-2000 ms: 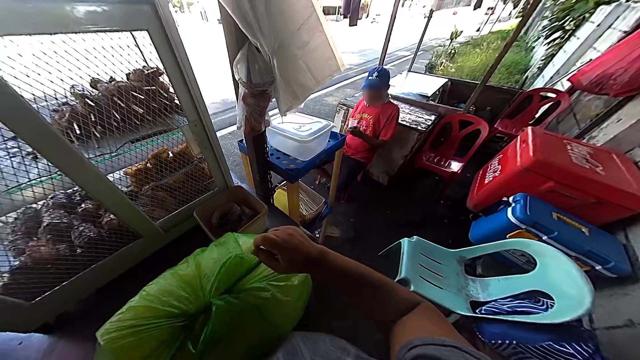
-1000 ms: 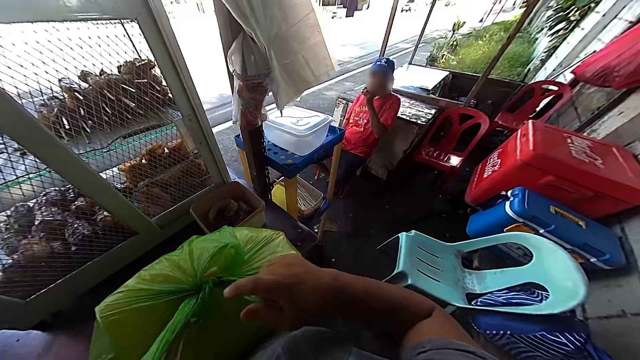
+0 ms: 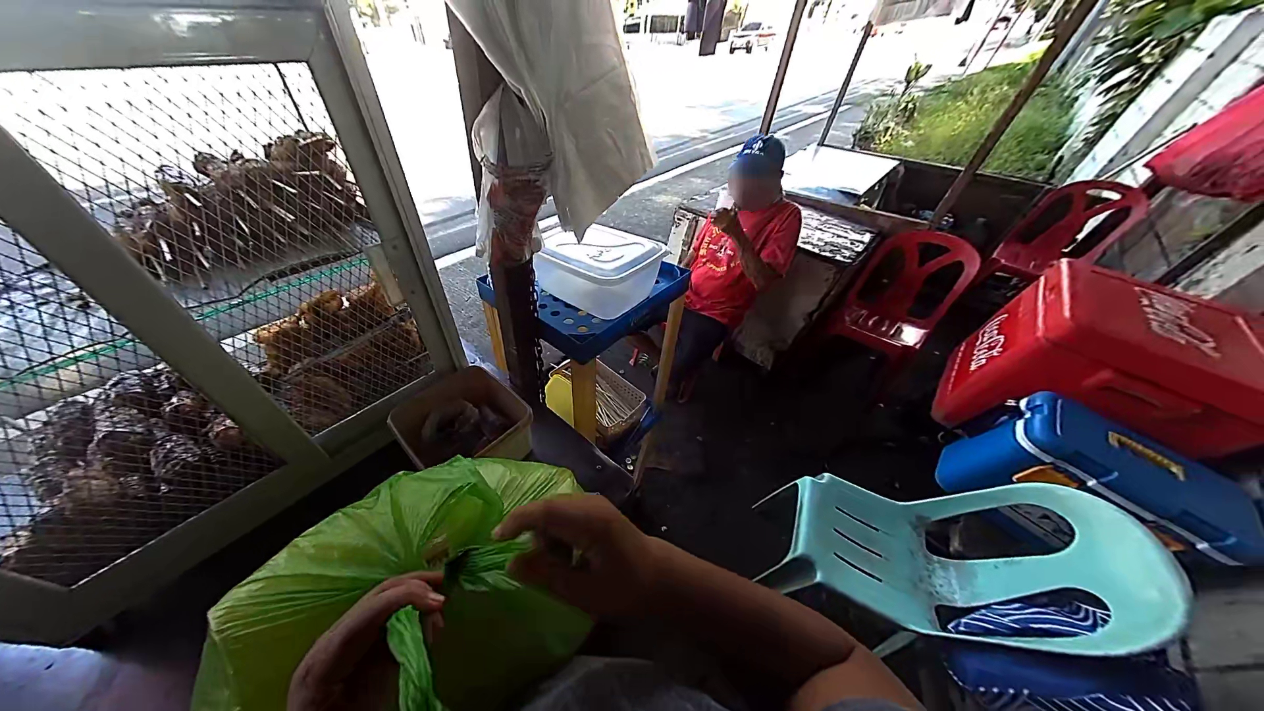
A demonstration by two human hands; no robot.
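Note:
A full green plastic bag (image 3: 306, 573) fills the lower middle of the head view, its top gathered and twisted. My left hand (image 3: 370, 632) is at the bag's near side, with a twisted green strip of the bag held between thumb and fingers. Above and to the right, my right hand (image 3: 583, 553) is curled close to the gathered top; whether its fingers pinch any of the plastic cannot be made out. Just beyond the bag sits a tan plastic bin (image 3: 405, 425) with dark contents.
A mesh-fronted case (image 3: 380, 168) with skewered food stands left. Ahead is a blue-topped stand (image 3: 583, 341) bearing a lidded container (image 3: 602, 272). A seated person (image 3: 741, 262) is beyond. At right are a turquoise chair (image 3: 889, 563), red cooler (image 3: 1106, 365) and blue cooler (image 3: 1096, 469).
My left hand has come into view and taken hold of the bag's twisted strip. My right hand, on top of the bag two seconds ago, has shifted and its fingers are now curled.

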